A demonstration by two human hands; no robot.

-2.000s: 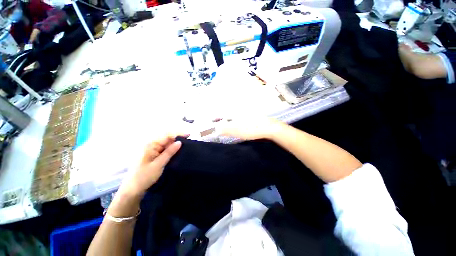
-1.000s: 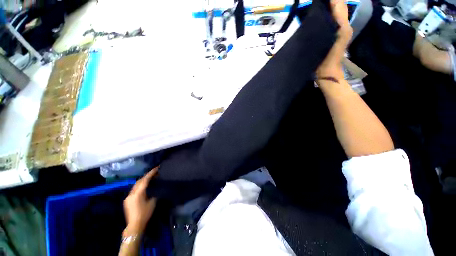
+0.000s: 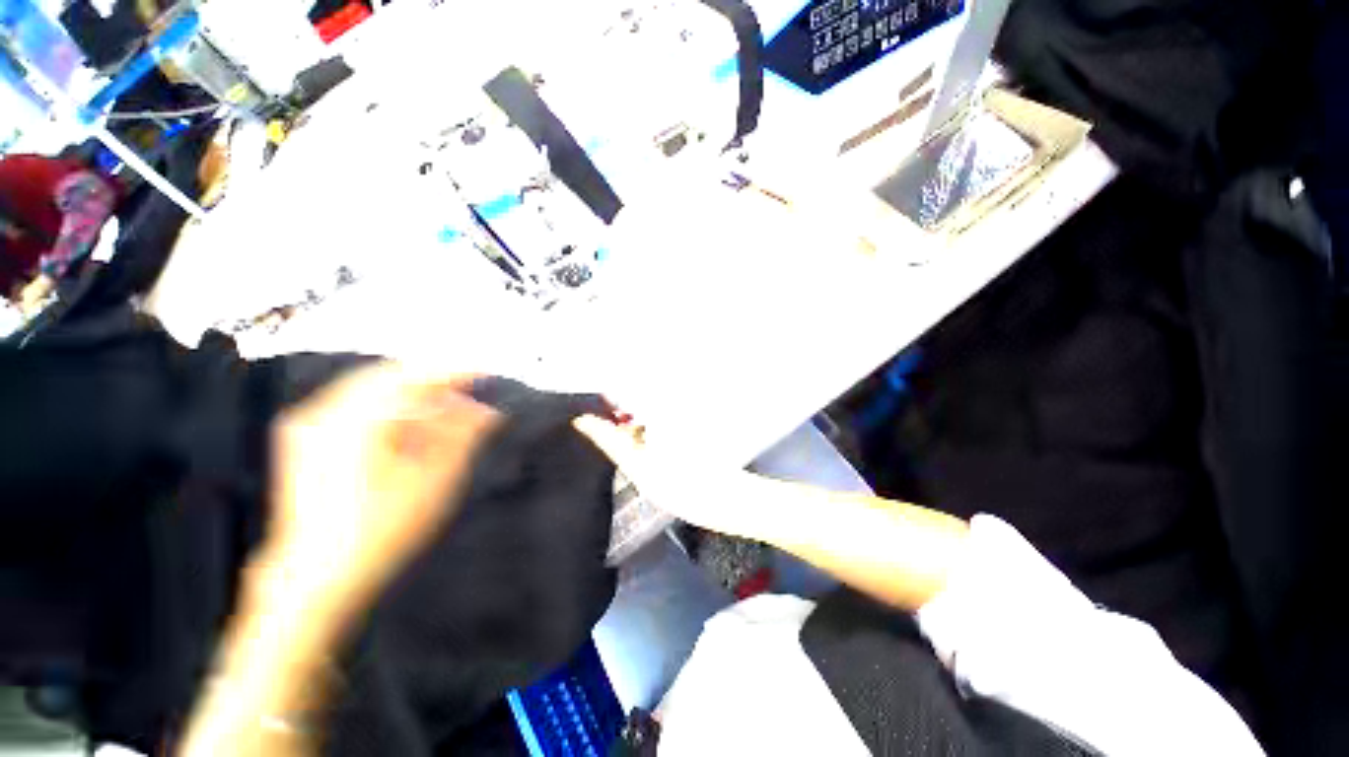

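Note:
A large black garment piece (image 3: 503, 547) lies over the table at the left and hangs down over its front edge. My left hand (image 3: 370, 459) is blurred on top of the cloth, its fingers near the upper edge; its grip cannot be made out. My right hand (image 3: 644, 456) pinches the cloth's upper right corner between thumb and fingers. The needle area (image 3: 574, 275) of the white sewing machine is beyond the hands, apart from the cloth. Glare hides much of the machine bed.
A dark shiny rectangle (image 3: 969, 166) lies in a shallow open box at the right table corner. Black strips (image 3: 555, 141) hang on the machine head. A blue crate (image 3: 570, 710) is below the table. A person in red (image 3: 52, 222) is at the far left.
The black cloth has moved from in front of the machine's right side to the table's left. My right hand has come down and left; my left hand has risen onto the cloth.

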